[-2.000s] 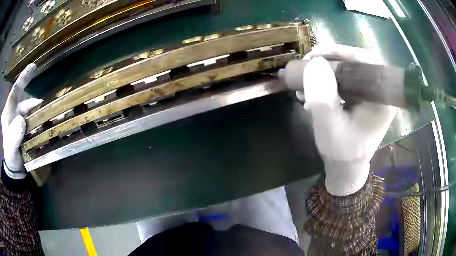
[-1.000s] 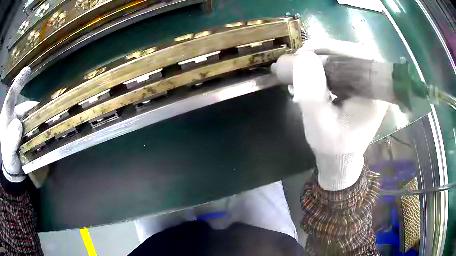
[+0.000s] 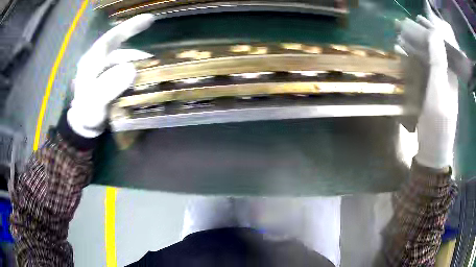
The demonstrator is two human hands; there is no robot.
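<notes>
A long brass-coloured metal housing (image 3: pixel 271 88) stands on edge across the green mat, slotted side towards me, silver edge lowest. Raised bosses show along its top. My gloved left hand (image 3: pixel 107 78) grips its left end, thumb and fingers around the corner. My gloved right hand (image 3: pixel 436 78) is blurred at the right end, fingers pointing up and inward; whether it touches the housing is unclear. A grey barrel, looking like the dispensing syringe (image 3: pixel 459 58), juts from the right hand's outer side. Its needle cannot be seen.
Another brass-coloured housing (image 3: pixel 235 9) lies at the back of the green mat (image 3: pixel 250 156), cut off by the top edge. Yellow floor lines (image 3: pixel 110 224) run at the left and below the bench. A blue thing shows at the far left edge.
The view has swung right, so the housing looks more level and central. My right hand has lifted the syringe away from the slots and turned upright beside the right end. My left hand stays at the left end.
</notes>
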